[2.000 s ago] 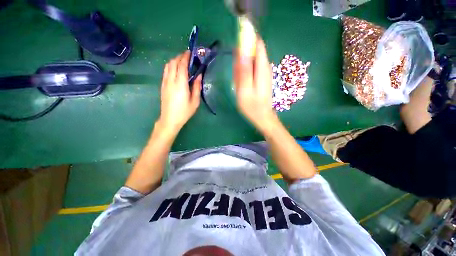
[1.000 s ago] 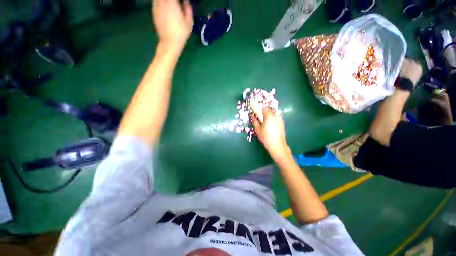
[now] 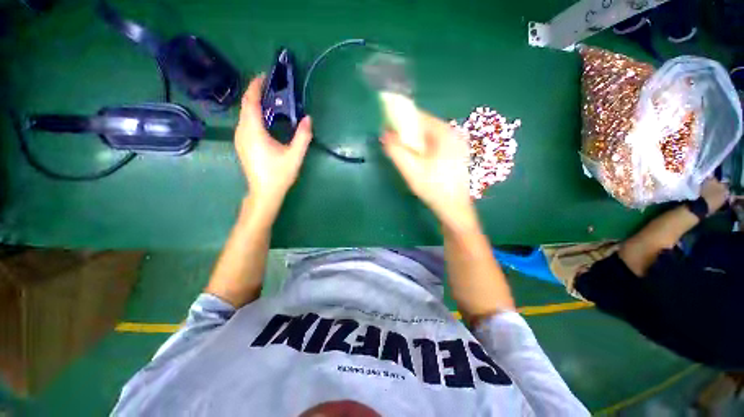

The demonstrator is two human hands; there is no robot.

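Observation:
My left hand (image 3: 269,155) holds a dark pointed workpiece (image 3: 281,96) on the green bench, fingers along its left side and thumb at its right. A small pale spot shows on the workpiece. A thin dark curved strap (image 3: 307,77) arches from it to the right. My right hand (image 3: 431,159) is closed on a hammer (image 3: 400,102) with a pale yellowish handle; its head is blurred, above the bench to the right of the workpiece. A loose pile of small white and copper-red fasteners (image 3: 492,149) lies just right of my right hand, which partly covers its left edge.
Dark strapped pieces (image 3: 151,129) lie on the bench (image 3: 220,220) at left. A clear bag of copper-coloured pieces (image 3: 613,122) lies at right, beside another person's arm (image 3: 665,236). A pale perforated metal upright (image 3: 591,19) stands at the upper right.
My left hand has come back from the far side of the bench and now holds a workpiece. My right hand has left the fastener pile and now grips the hammer. The view has shifted.

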